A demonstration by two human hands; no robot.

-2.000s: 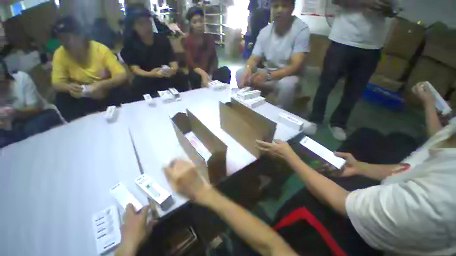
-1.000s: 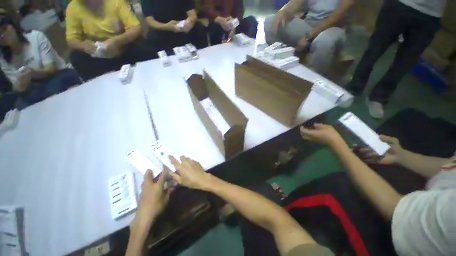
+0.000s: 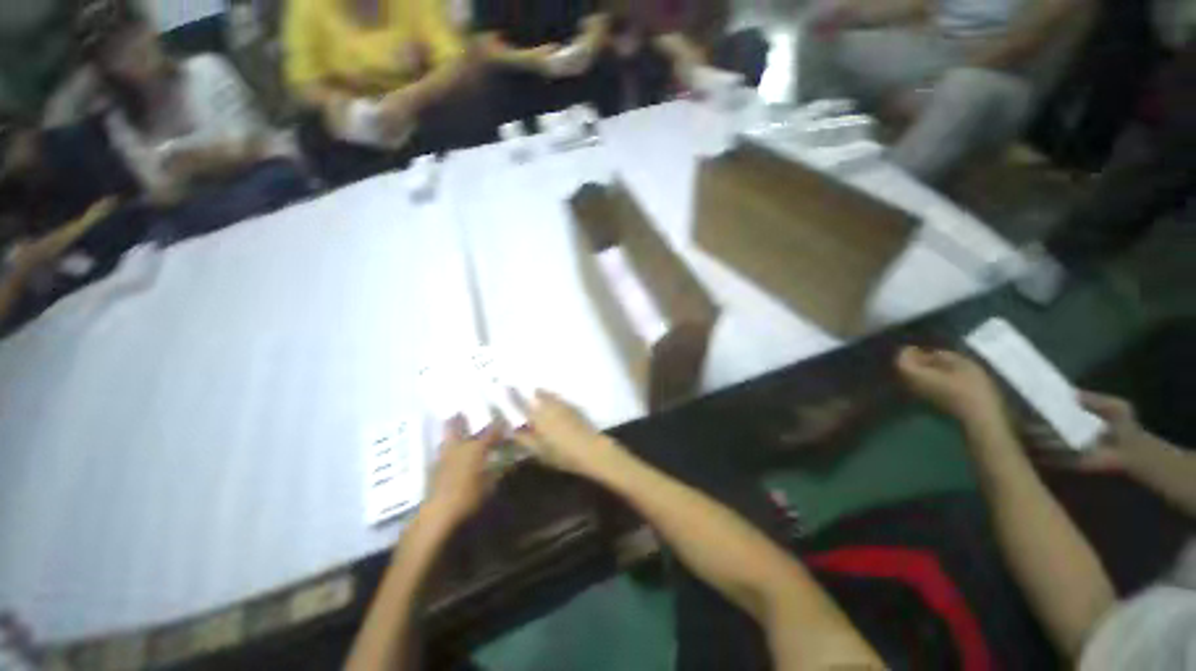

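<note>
The view is blurred. Two slim white retail boxes lie side by side at the table's near edge, a left one (image 3: 446, 388) and a right one (image 3: 488, 372). My left hand (image 3: 464, 467) is at the near end of the left box. My right hand (image 3: 559, 430) is at the near end of the right box, its fingers pointing at my left hand. The fingers cover the near ends, and blur hides whether either hand grips. A printed white stack (image 3: 394, 472) with rows of short dark bars lies left of my left hand.
An open long brown carton (image 3: 669, 308) with white contents stands ahead on the white table (image 3: 262, 341). Another brown carton (image 3: 800, 243) stands to its right. A neighbour on the right holds a long white box (image 3: 1034, 380). Several people sit around the far side, with small white boxes before them.
The view has turned left and down, so the table sits further right. My right hand, raised and apart from the boxes two seconds ago, is down at the right box, near my left hand.
</note>
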